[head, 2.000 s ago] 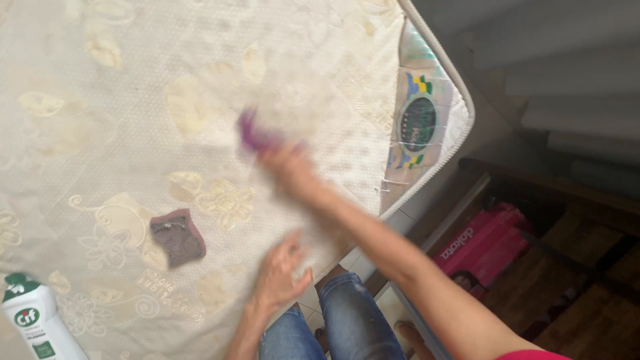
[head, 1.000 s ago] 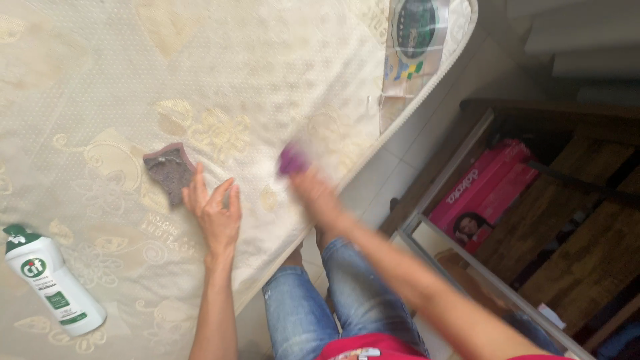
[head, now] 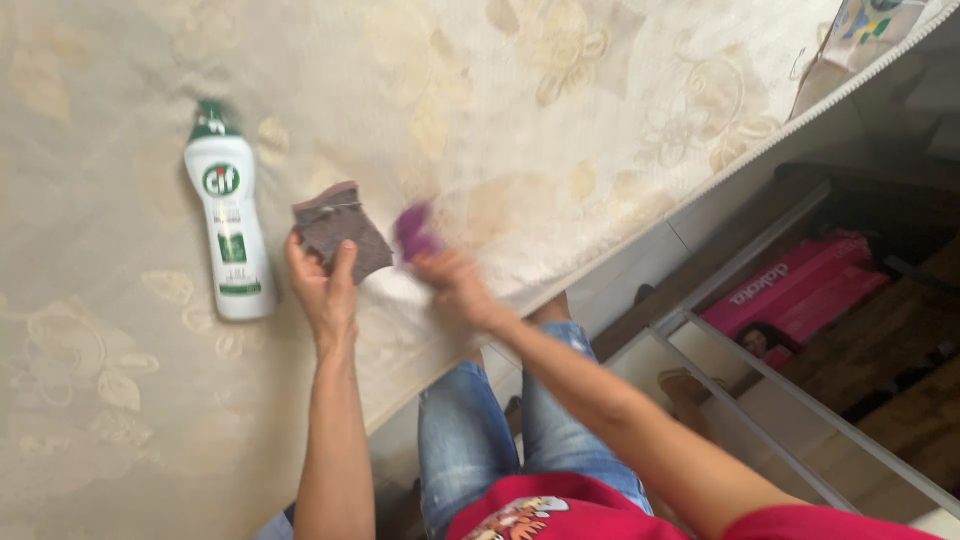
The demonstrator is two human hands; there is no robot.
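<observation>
A quilted, floral-patterned mattress (head: 480, 135) fills most of the view. My left hand (head: 326, 281) grips a grey-brown cloth (head: 341, 229) with a pinkish edge, thumb on top and fingers under its left side. Just right of it, my right hand (head: 457, 285) is closed on a blurred purple object (head: 415, 229), possibly a brush, held low at the mattress surface; its working side is hidden. A white Cif cleaner bottle (head: 244, 255) with a green cap lies on the mattress left of my left hand.
The mattress's piped edge (head: 667, 206) runs diagonally past my legs in jeans (head: 469, 420). Beyond it are a tiled floor, a dark wooden frame with metal rails (head: 817, 424), and a pink Dakota box (head: 795, 289) inside. A printed label patch (head: 862, 45) sits at the upper right corner.
My left hand, open beside the cloth a second ago, has taken hold of it. My right hand with the purple object has come closer to the cloth. The view has shifted left.
</observation>
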